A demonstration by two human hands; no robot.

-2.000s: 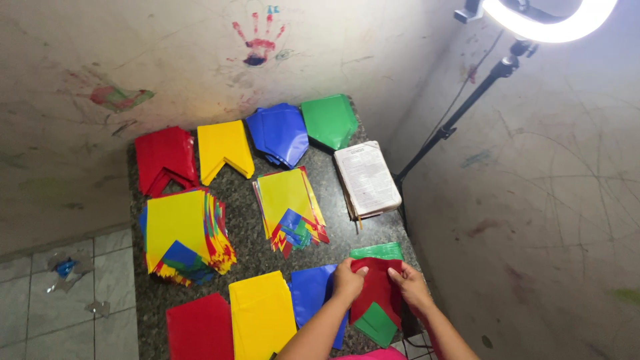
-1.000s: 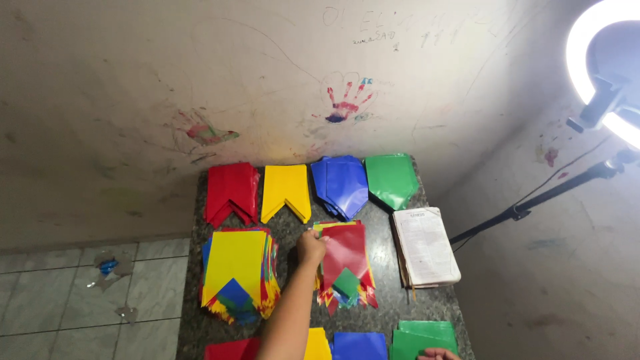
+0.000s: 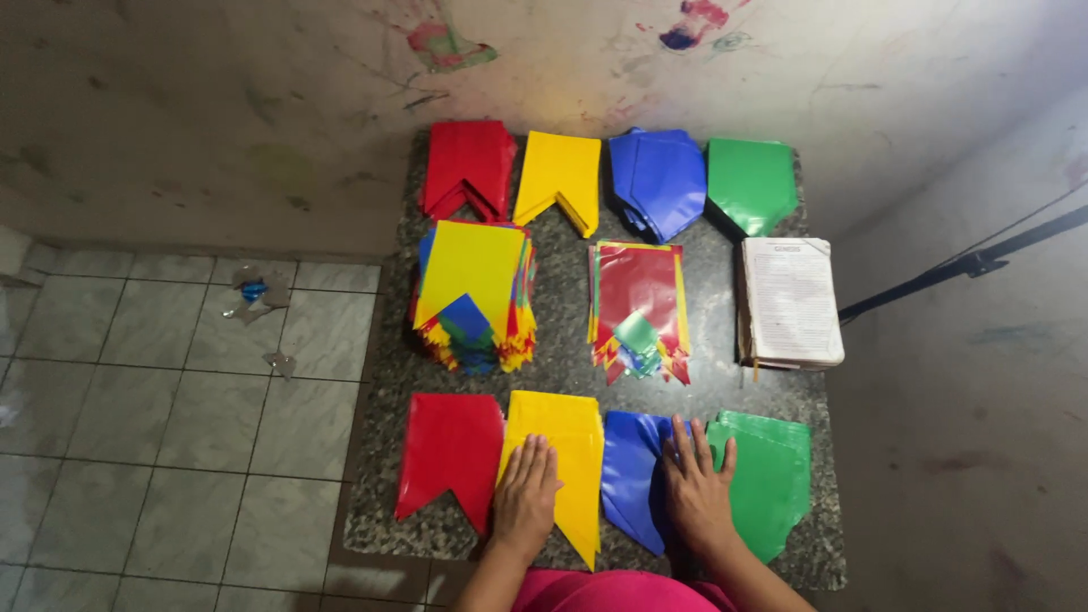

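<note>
My left hand [image 3: 529,497] lies flat on the near stack of yellow plastic pennants [image 3: 569,425], beside the near red swallowtail pennants [image 3: 450,446]. My right hand [image 3: 699,489] rests, fingers spread, on the right part of the near blue plastic pennants [image 3: 631,484], next to the near green ones [image 3: 769,476]. Neither hand holds anything. In the middle row lie a thick mixed stack with a yellow pennant on top [image 3: 472,268] and a thinner one topped by a red pennant [image 3: 637,276] with a green piece in its notch.
Red [image 3: 467,157], yellow [image 3: 561,166], blue [image 3: 659,170] and green pennant stacks [image 3: 752,178] line the granite table's [image 3: 714,387] far side by the wall. A thick open book [image 3: 790,297] lies at right. A black stand arm [image 3: 977,262] reaches in at right. Torn scraps [image 3: 255,293] lie on the floor.
Two seconds ago both hands held a red pennant with a green piece; one second ago my left hand was at the thinner middle stack, now topped by them. Both hands now rest on the near row.
</note>
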